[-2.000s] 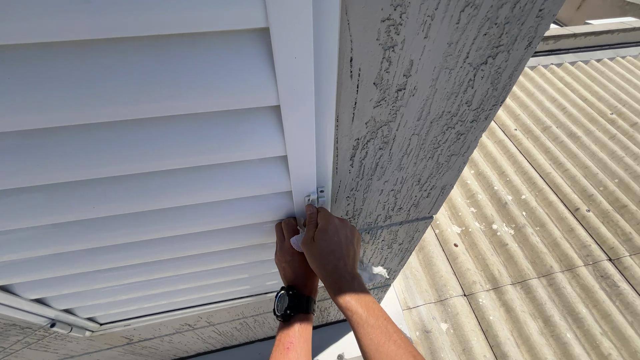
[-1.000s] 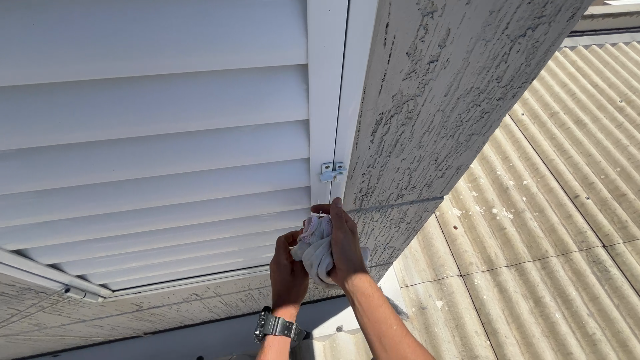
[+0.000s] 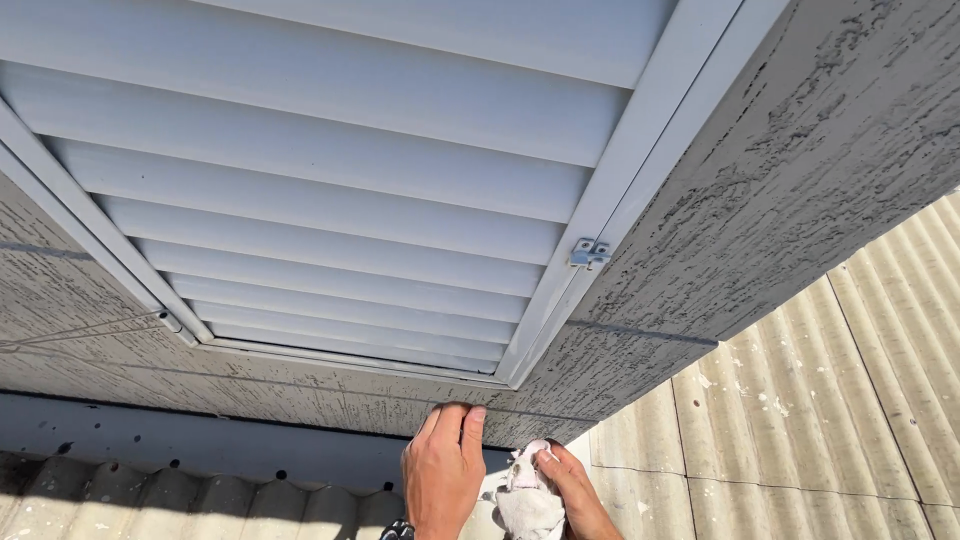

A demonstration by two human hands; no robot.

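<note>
A bunched white cloth [image 3: 529, 495] is held in my right hand [image 3: 577, 491], thumb pressed over its top. Beside it on the left, my left hand [image 3: 444, 465] is raised near the textured wall below the shutter, fingers curled together; whether it holds anything small cannot be told. A dark wristwatch [image 3: 397, 529] is on my left wrist. Above the hands is a white louvered shutter [image 3: 360, 150] in a white frame. A small metal latch [image 3: 590, 253] is fixed across the right stile and the frame, with both hands below it and not touching it.
The grey textured wall [image 3: 750, 195] surrounds the shutter and ends at a corner on the right. Corrugated roofing sheets [image 3: 787, 420] lie beyond and below. A pale flashing strip [image 3: 225, 442] runs along the wall's foot. A hinge [image 3: 174, 324] and thin cords [image 3: 82, 330] are at left.
Both hands have moved down from the latch. The cloth, between both hands a second ago, is now in my right hand, and my left hand is apart from it. The view has shifted.
</note>
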